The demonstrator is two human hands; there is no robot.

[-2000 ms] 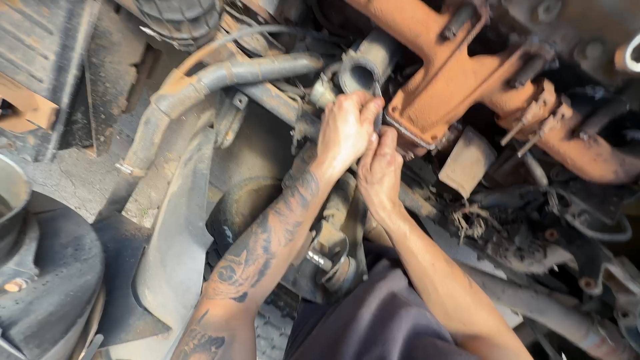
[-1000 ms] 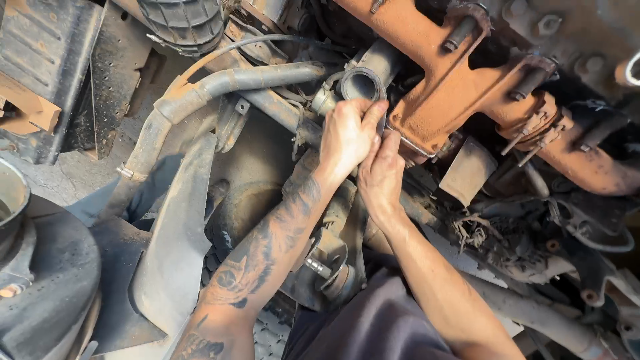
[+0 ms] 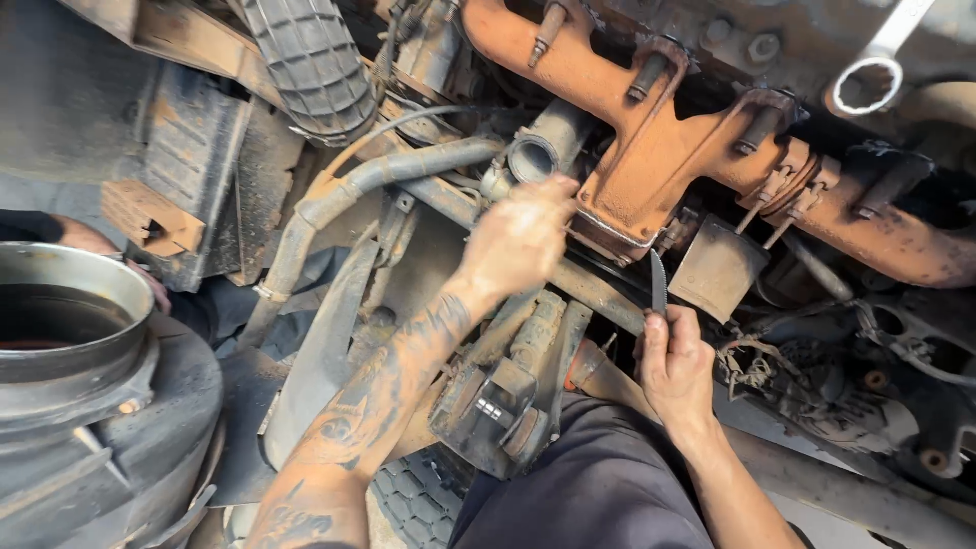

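In my right hand (image 3: 677, 366) is a knife with a dark, partly serrated blade (image 3: 659, 280), pointing up below the flange of the rust-orange exhaust manifold (image 3: 648, 160). My left hand (image 3: 522, 236) is blurred, its fingers curled just below the open end of a grey metal pipe (image 3: 532, 158); whether it holds anything I cannot tell. A thin gasket edge (image 3: 614, 230) shows along the manifold flange, between my hands.
A ring spanner (image 3: 867, 85) hangs at the upper right. Nearby are a ribbed rubber hose (image 3: 309, 69), a bent grey pipe (image 3: 396, 164), a metal heat shield (image 3: 720, 267) and a large round housing (image 3: 99, 427). Another person's arm (image 3: 84, 235) shows at the left edge.
My hands, together beside the pipe opening before, are now apart. The right one has moved right and down, and the knife blade now shows plainly. Another person's arm has appeared at the left.
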